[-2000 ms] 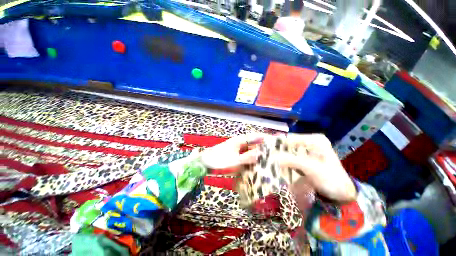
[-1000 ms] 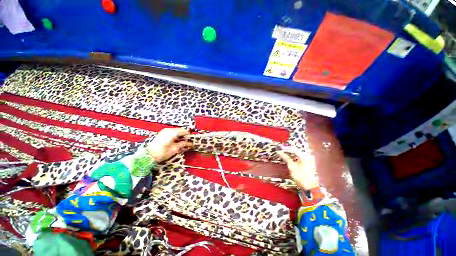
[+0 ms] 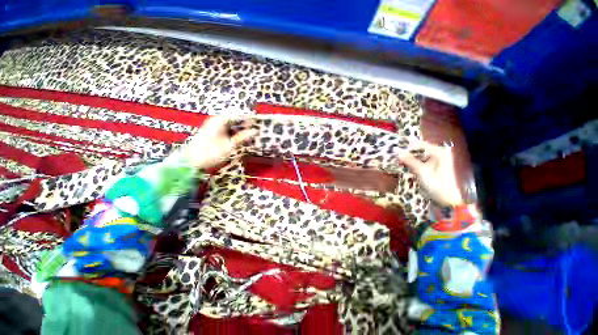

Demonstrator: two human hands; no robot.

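A leopard-print strip (image 3: 328,139) lies lengthwise between my two hands over the fabric on the bed. My left hand (image 3: 219,139) grips its left end with thumb and fingers. My right hand (image 3: 429,169) is at its right end, with the fingertips on the edge. Under and around it lies layered leopard-print fabric (image 3: 295,219) with red bands (image 3: 357,206). A thin white thread (image 3: 300,178) lies across a red band just in front of the strip. Thin tangled scrap (image 3: 256,278) lies nearer to me.
The blue press beam (image 3: 262,19) runs behind the fabric, with a label and a red-orange sheet (image 3: 485,26). A pale rail (image 3: 367,70) lies along its foot. The brown-red bed edge (image 3: 446,127) shows at right. A blue bin (image 3: 557,288) stands at lower right.
Two seconds ago both hands were together on a bunched leopard piece. They have since moved apart, and the strip now lies stretched between them. The view has tilted down towards the bed.
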